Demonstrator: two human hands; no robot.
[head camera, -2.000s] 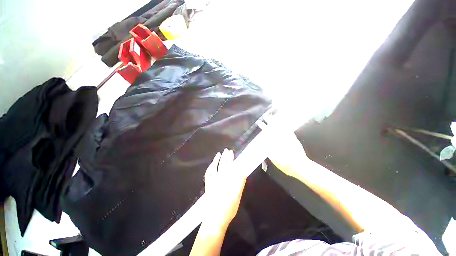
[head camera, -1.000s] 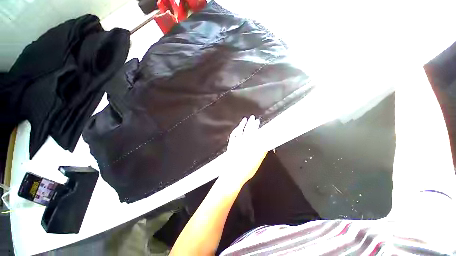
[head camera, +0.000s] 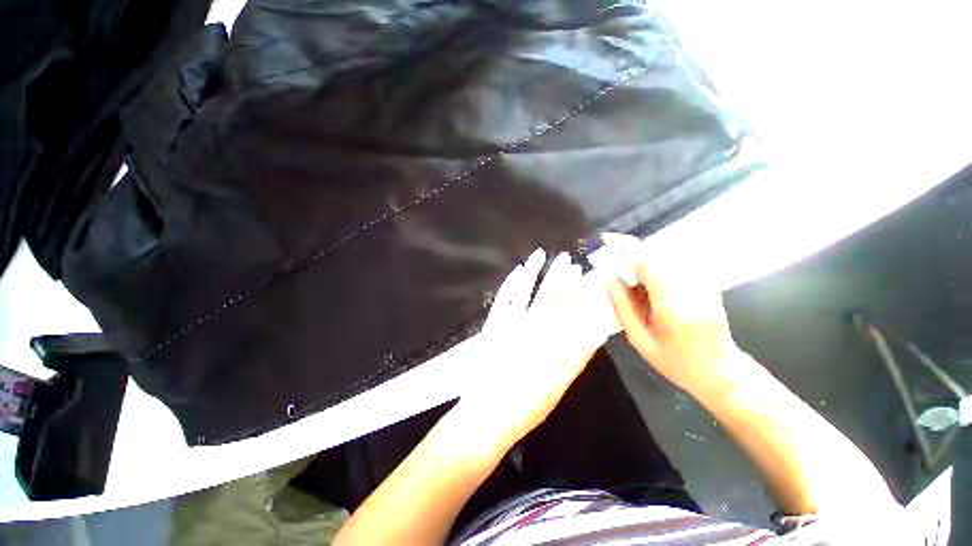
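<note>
A large dark, slightly shiny garment (head camera: 373, 245) lies spread on the white table (head camera: 426, 386), its hem along the near edge. A pale dashed stitch line crosses it. Small bright metal fittings show along the hem. My left hand (head camera: 549, 325) lies on the hem with fingers spread. My right hand (head camera: 666, 309) is just right of it, thumb and fingertips pinched together at the hem edge. Whether a small piece is between the right fingertips is lost in the glare.
Other black garments (head camera: 64, 96) lie at the far left. A black holder (head camera: 80, 421) and part of a phone (head camera: 14, 400) stand at the near left of the table. A khaki cloth sack (head camera: 250, 512) is below the table edge. Thin stand legs (head camera: 895, 379) show at right.
My right hand has come back from the right side to the hem beside my left hand. The view has shifted nearer the hem, and the red items have left the picture.
</note>
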